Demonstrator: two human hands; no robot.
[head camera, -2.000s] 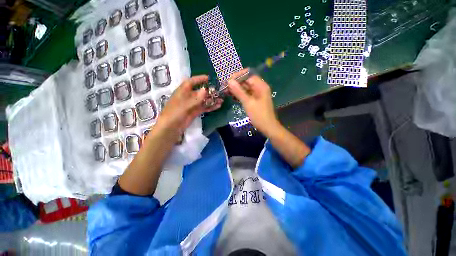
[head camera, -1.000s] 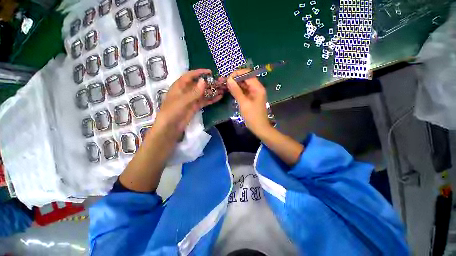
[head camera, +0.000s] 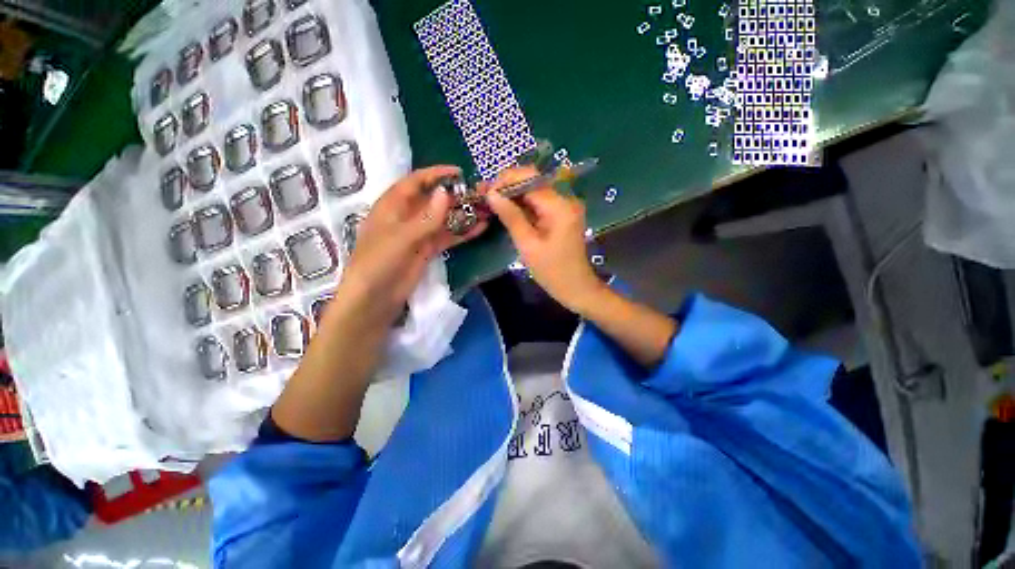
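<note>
My left hand (head camera: 406, 228) holds a small metal watch-case-like housing (head camera: 460, 213) between its fingers, partly hidden by them. My right hand (head camera: 545, 231) grips a slim pointed tool (head camera: 545, 178) like a pen, its tip at the housing and its rear end pointing right. I cannot tell whether the tip carries a piece. A long white-and-blue gridded adhesive strip (head camera: 476, 89) lies on the green bench just beyond my hands. Some tiny white frames lie near my right wrist.
A white-lined tray (head camera: 384, 100) with rows of housings (head camera: 295, 189) is at the left, beside stacked white liners (head camera: 67, 333). A second gridded strip (head camera: 774, 83) and loose tiny frames (head camera: 676, 61) lie at the right. A crumpled plastic bag (head camera: 979, 156) is at the right bench edge.
Both hands stay together at the housing. The tool has tilted slightly and the left fingers have shifted a little. The whole view has shifted slightly.
</note>
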